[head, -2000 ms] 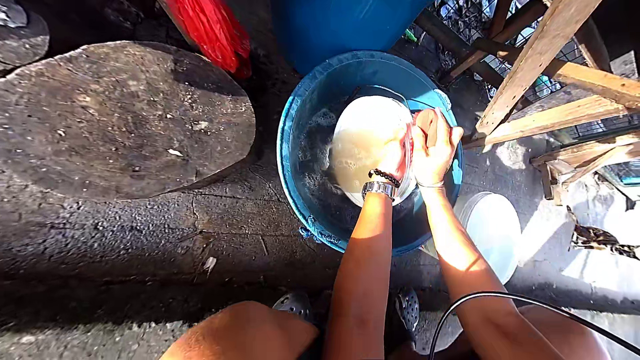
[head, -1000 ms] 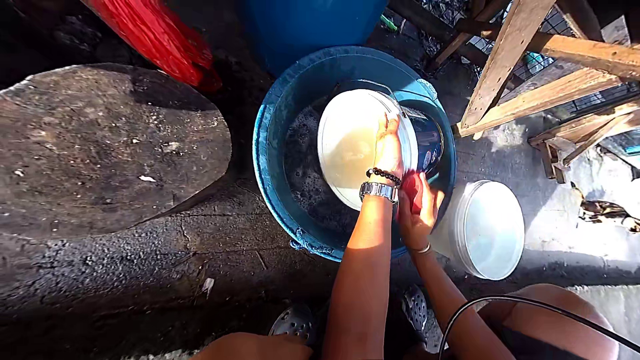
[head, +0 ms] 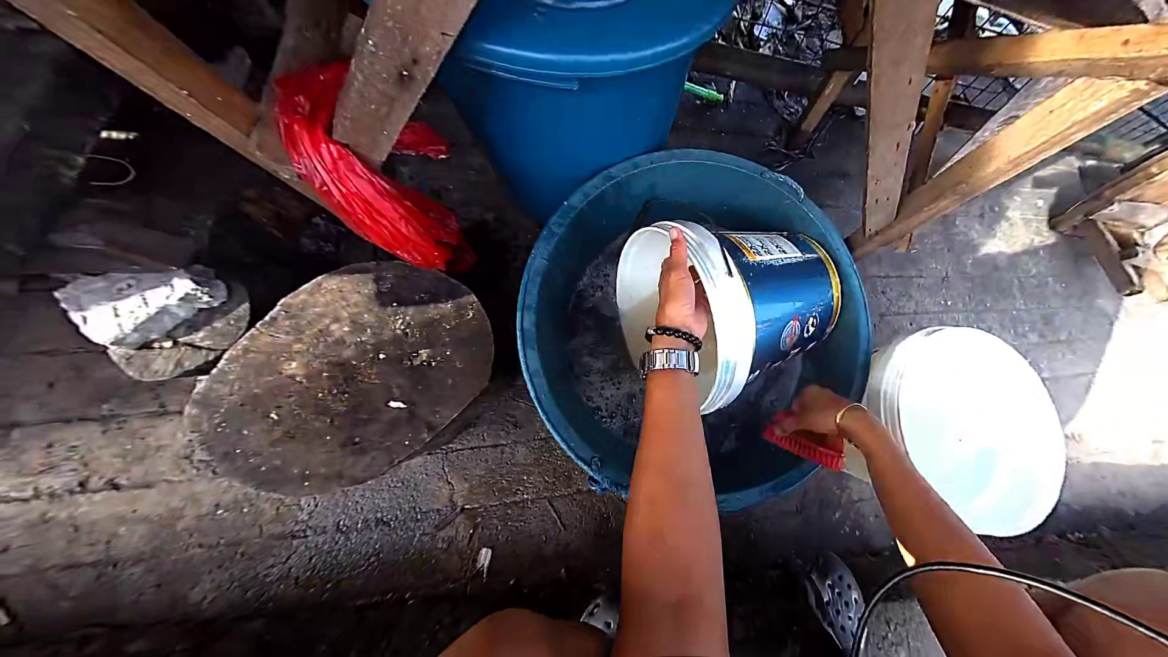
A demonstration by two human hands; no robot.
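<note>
A blue and white plastic bucket (head: 776, 292) lies on its side, mouth to the left, in a large blue plastic tub (head: 557, 365) that holds dark, sudsy water. My left hand (head: 680, 297), with a watch and a beaded bracelet at the wrist, grips the bucket by its white rim, its fingers at the mouth. Low at the tub's right side, my right hand (head: 814, 412) holds a red scrub brush or pad (head: 808, 445), apart from the bucket. Right beside the tub is a white plastic bucket (head: 981, 429).
A tall blue plastic barrel (head: 575, 109) stands behind the tub. Wooden beams (head: 894, 119) rise at the upper right, more at the upper left with a red plastic bag (head: 365, 182). A round wooden block (head: 347, 374) sits at the left. A black cable (head: 1004, 577) crosses the lower right.
The bucket in the tub has been tipped over, so its blue side now shows. My right hand has moved away from the bucket, down and to the right. The view takes in more at the left.
</note>
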